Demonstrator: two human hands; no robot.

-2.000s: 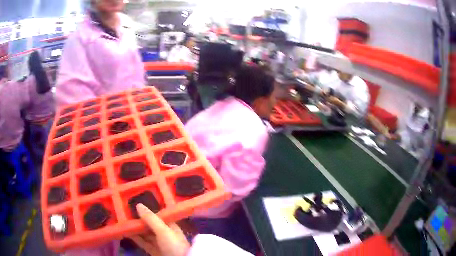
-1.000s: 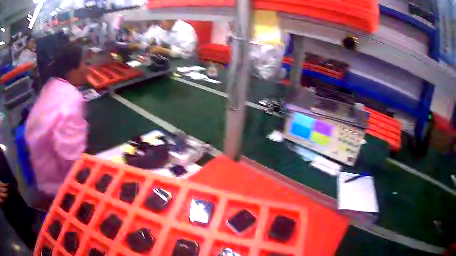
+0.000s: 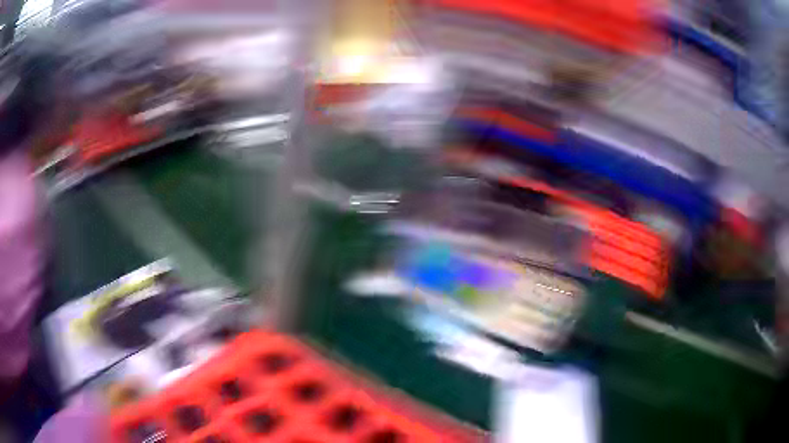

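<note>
The frame is heavily blurred. An orange-red compartment tray point(image 3: 327, 381) shows at the bottom centre, cut off by the lower edge, with dark items in several pockets. Whether it rests on the bench or is held cannot be told. Neither of my hands can be made out. A white paper sheet point(image 3: 547, 405) lies on the bench to the right of the tray.
A test instrument point(image 3: 484, 281) with a blue-purple display stands on the green bench point(image 3: 692, 368). Papers with a dark item point(image 3: 130, 320) lie at left. A grey post point(image 3: 290, 190) rises behind the tray. An orange tray point(image 3: 627, 251) is at right. A pink sleeve point(image 3: 17, 260) is at the left edge.
The view has swung right, so the instrument, post and papers have shifted left. The tray now shows lower in the frame with less of it visible, and the picture is much more blurred.
</note>
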